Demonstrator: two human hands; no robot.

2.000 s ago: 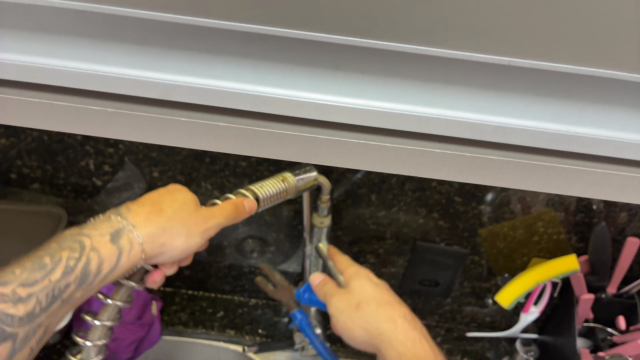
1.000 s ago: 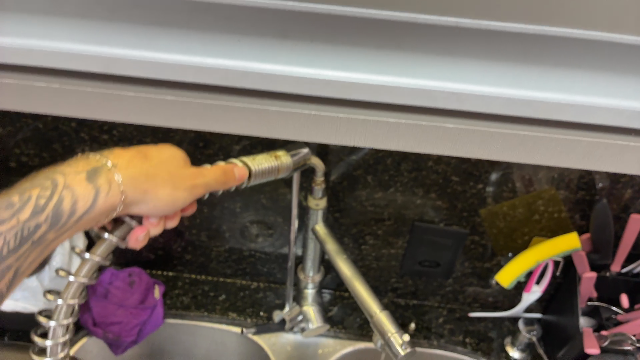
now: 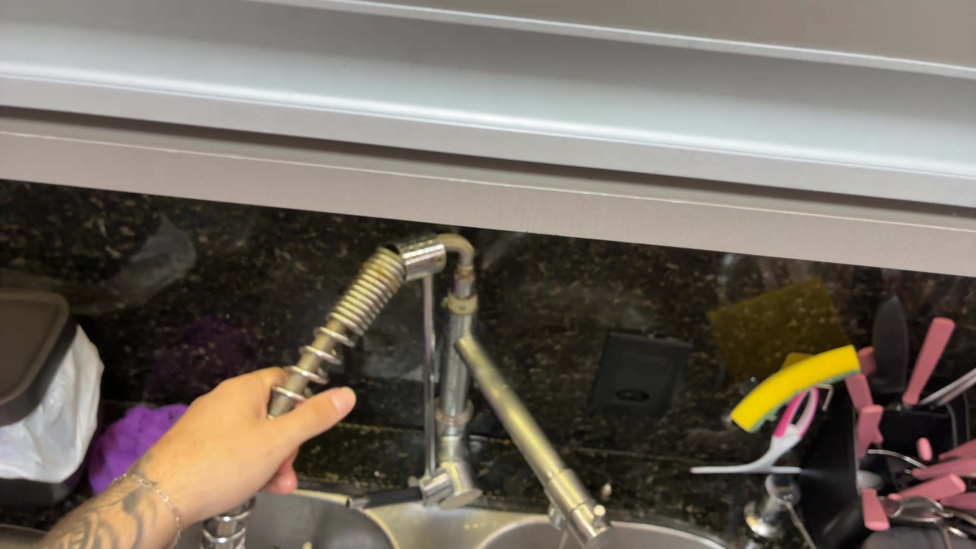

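My left hand [image 3: 229, 442], with a bracelet at the wrist, is closed around the spring-coiled hose [image 3: 313, 358] of a kitchen faucet. Above the hand, the coil runs up to a chrome collar [image 3: 422, 258], where a bent hose end meets the top of the faucet's upright column [image 3: 456, 366]. A thin metal rod stands beside that column. From the column a metal side arm [image 3: 526, 427] slants down to the right over the sink. The lower end of the hose shows below my hand at the bottom edge. My right hand is out of view.
A double stainless sink [image 3: 427, 526] lies below. At left are a purple mesh scrubber [image 3: 133, 442] and a dark-lidded bin with a white bag [image 3: 53, 419]. To the right, a yellow sponge [image 3: 797, 385] and pink-handled utensils [image 3: 926, 362] crowd a black holder. A grey cabinet edge [image 3: 488, 206] crosses above.
My right hand, near the column with blue-handled pliers two seconds ago, has left the view. My left hand has moved lower on the hose, which now bends down more steeply from the collar.
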